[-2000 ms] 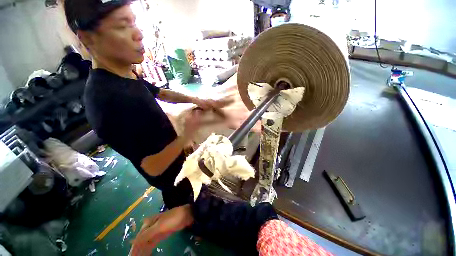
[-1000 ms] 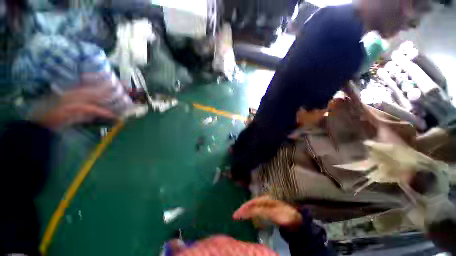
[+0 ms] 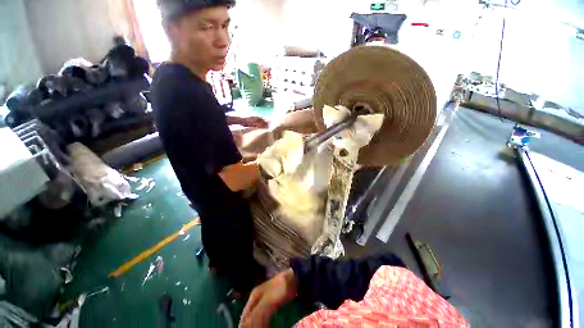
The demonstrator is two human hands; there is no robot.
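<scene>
My right hand [image 3: 267, 301] is at the bottom centre, bare under a dark sleeve, its fingers pointing down and left. It looks empty and loosely open, with its fingertips cut off or blurred. My left hand is out of the picture. Beyond my arm, a thick tan fabric roll [image 3: 403, 102] sits on a dark metal bar [image 3: 330, 133]. Pale rags wrap the bar's near end [image 3: 285, 155] and the upright stand [image 3: 339, 186]. Folded brown fabric [image 3: 272, 224] hangs below the bar.
A person [image 3: 198, 134] in black stands left of the roll, one forearm at the rag-wrapped bar end. A dark table [image 3: 474, 192] with pale strips and a dark bar-shaped tool [image 3: 426, 264] lies right. A curved rail [image 3: 547, 224] crosses it. Scraps litter the green floor [image 3: 154, 218].
The view swung left and tilted, then came back to the roll. My left hand, seen a second ago, has left the picture. The person was bending over the fabric and now stands more upright.
</scene>
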